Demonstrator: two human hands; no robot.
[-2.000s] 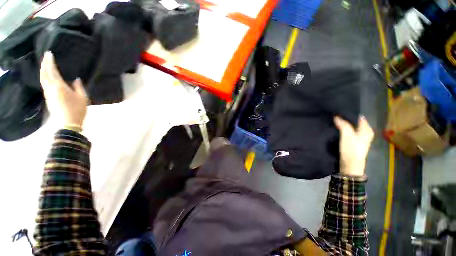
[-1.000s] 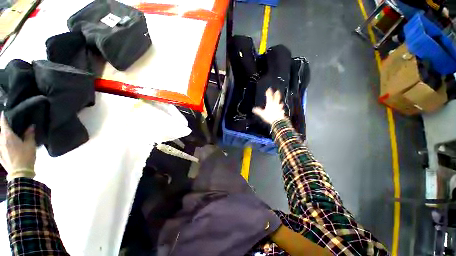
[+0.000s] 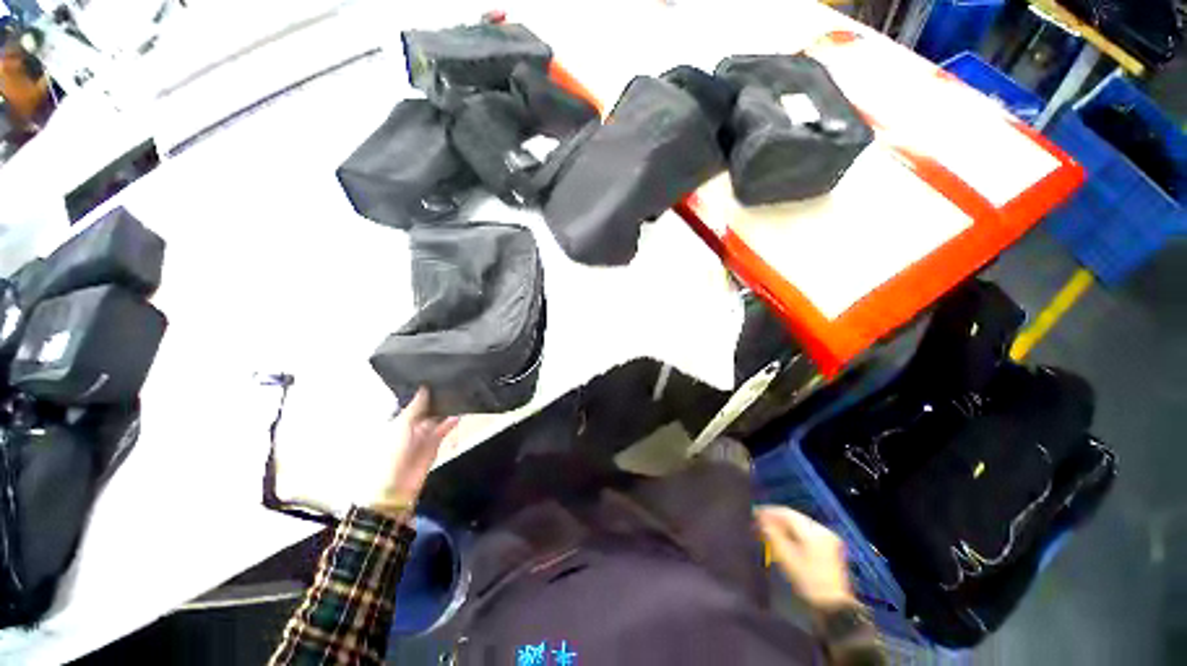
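A boxy grey-black fabric bag point(image 3: 475, 312) lies on the white-covered table in front of me, its near part slightly folded. My left hand point(image 3: 414, 455) is at the bag's near lower edge, with its fingertips gripping that edge. My right hand point(image 3: 804, 553) is low at the right side of my apron, beside the blue crate. It is blurred, its fingers look bent, and no bag shows in it.
More grey-black bags lie at the table's back point(image 3: 404, 163), on the orange-edged board point(image 3: 794, 137) and at far left point(image 3: 91, 345). A thin black strap point(image 3: 271, 449) lies near my left sleeve. The blue crate point(image 3: 833, 514) on the floor is heaped with black bags point(image 3: 976, 481).
The view has swung left. My left hand has gone from the bag cluster to a single bag nearer me. My right hand has drawn back from over the crate; the bag it held earlier has left it.
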